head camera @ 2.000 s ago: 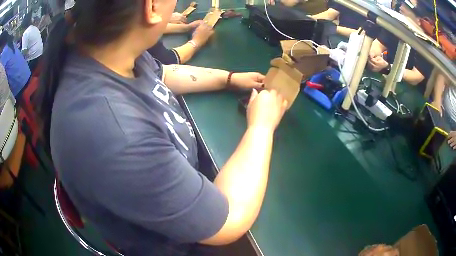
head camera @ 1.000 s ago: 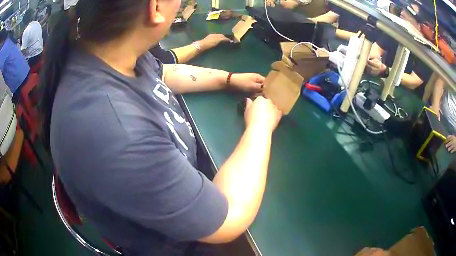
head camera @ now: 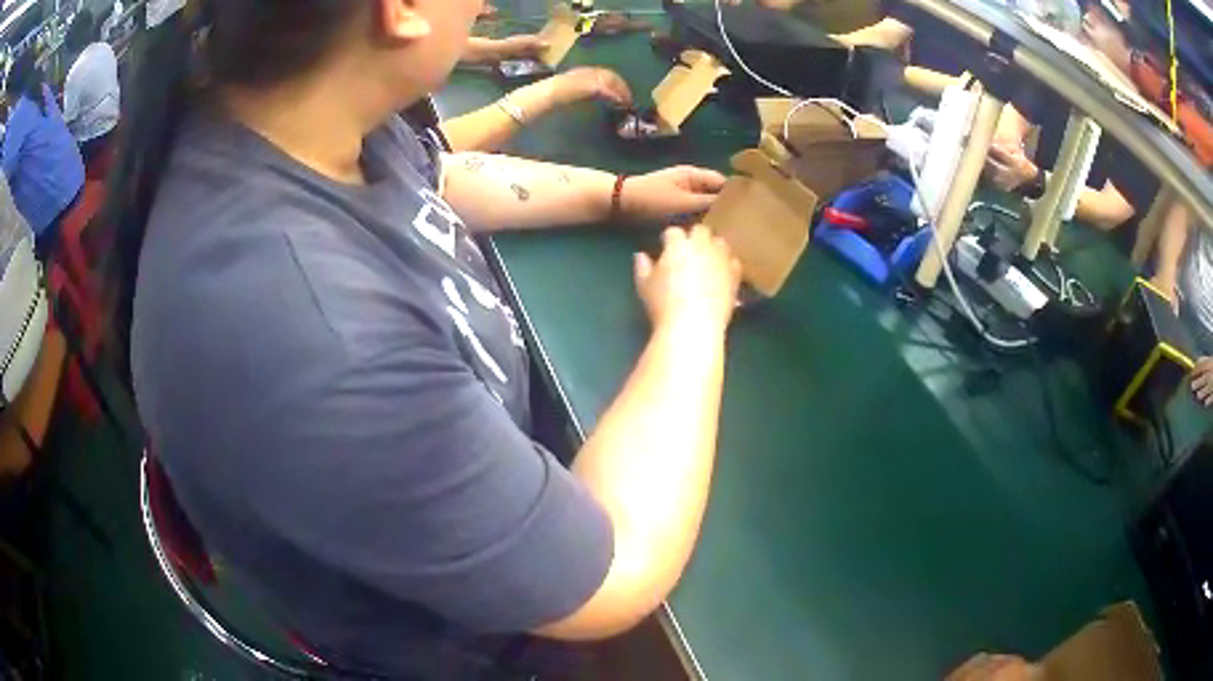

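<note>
A hand, most likely my left hand (head camera: 995, 668), shows only as a small blurred piece cut off by the bottom edge at the lower right. Right beside it, the raised brown lid of a mailer box (head camera: 1107, 652) stands up, also cut off. The tray of this box and whatever lies in it are out of the picture. I cannot tell whether the hand grips anything. My right hand is not in view.
A person (head camera: 346, 386) sits close on the left, hands at an open mailer box (head camera: 769, 220) on the green table (head camera: 851, 452). Beyond are a larger open carton (head camera: 822, 144), a blue-and-red object (head camera: 871, 233), a power strip (head camera: 1000, 277), posts and a yellow-edged black box (head camera: 1147, 359).
My visible hand and the lid beside it have barely moved. The neighbour's near hand has lifted slightly off its box lid. Farther up the table, another worker's box now stands open with its lid up.
</note>
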